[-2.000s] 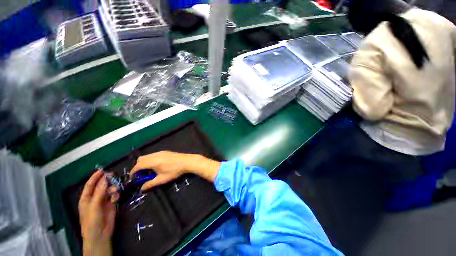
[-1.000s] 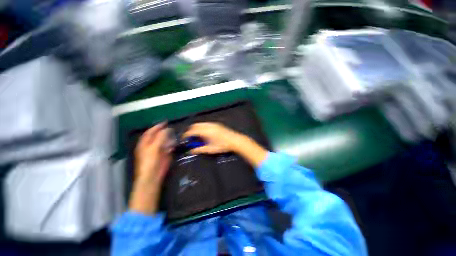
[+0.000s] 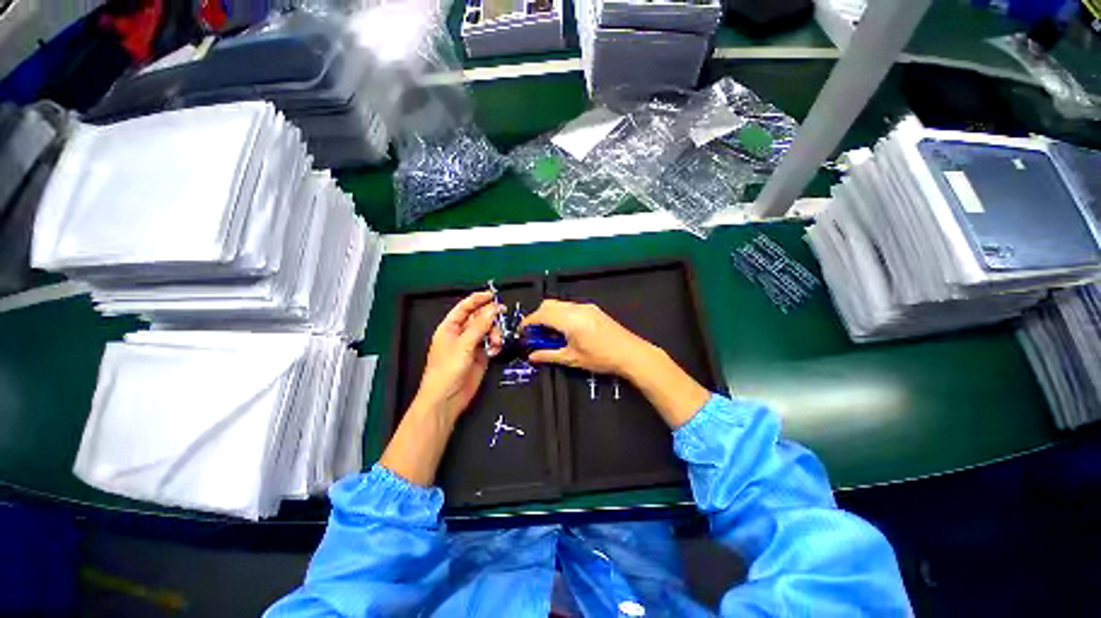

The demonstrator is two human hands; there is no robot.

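My left hand (image 3: 461,351) holds a small sprue runner (image 3: 496,316) upright between thumb and fingers, over the left half of the dark work tray (image 3: 630,465). My right hand (image 3: 588,338) is closed around the blue-handled side cutters (image 3: 543,338), mostly hidden by its fingers; their tip is close to the runner, and I cannot tell if they touch. Small bluish parts (image 3: 517,373) lie below the hands. Pale runner scrap (image 3: 505,429) lies lower in the left half. Two small pale T-shaped bits (image 3: 593,388) lie in the right half.
Tall white wrapped stacks (image 3: 205,410) stand left. A bag of small parts (image 3: 444,173) and crinkled plastic bags (image 3: 658,157) lie beyond the pale rail. Spare runners (image 3: 776,272) lie right of the tray. A grey post (image 3: 833,115) and stacked grey panels (image 3: 1008,199) stand right.
The view has swung left and steadied, bringing the white stacks into view; the person at right is out of view. Both hands still hold the runner and cutters over the tray.
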